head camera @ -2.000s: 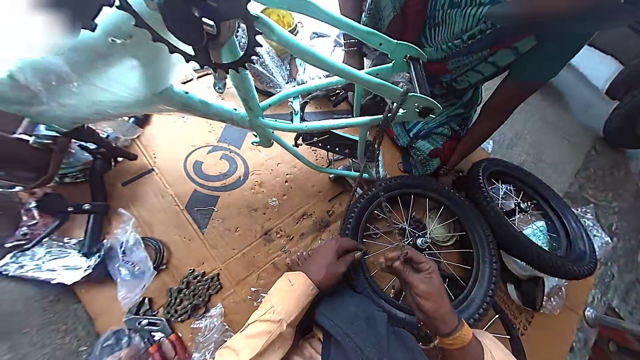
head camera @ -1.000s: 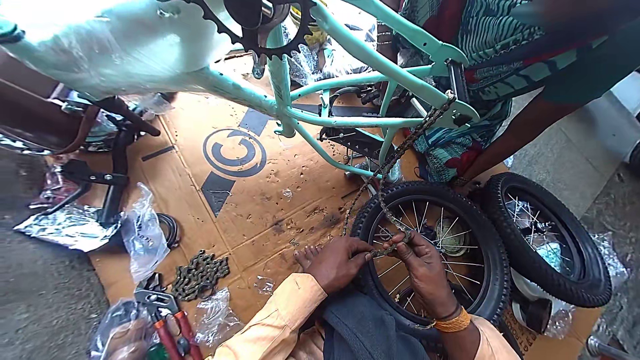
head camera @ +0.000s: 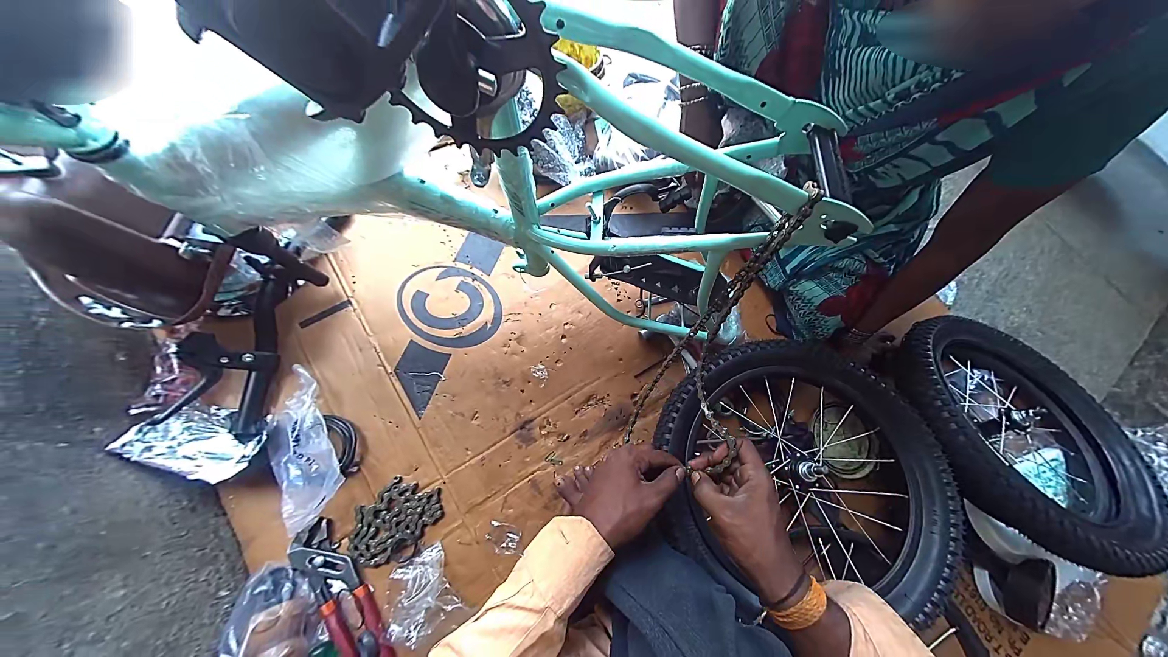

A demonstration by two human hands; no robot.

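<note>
A bicycle chain (head camera: pixel 716 315) hangs from the rear dropout of a mint-green bicycle frame (head camera: pixel 657 242) and runs down to both my hands. My left hand (head camera: pixel 630 493) pinches one end of it between thumb and fingers. My right hand (head camera: pixel 744 506), with an orange band at the wrist, grips the other end, a short loop of links bunched over the fingers. The fingertips nearly meet, and the links between them are too small to tell apart. Beneath and beside my right hand lies a spoked wheel with a black tyre (head camera: pixel 944 511). A toothed chainring (head camera: pixel 547 100) is on the frame above.
A second wheel (head camera: pixel 940 438) overlaps the first at right. On the cardboard (head camera: pixel 493 411) lie another chain (head camera: pixel 397 520), red-handled pliers (head camera: pixel 338 584), plastic bags (head camera: pixel 306 452) and a black bicycle part on foil at left. Another person's arm (head camera: pixel 958 242) reaches down behind the frame.
Both hands stay close together on the chain. The right hand's fingers have closed in toward the left hand's, with the links now bunched at them. The view has shifted somewhat.
</note>
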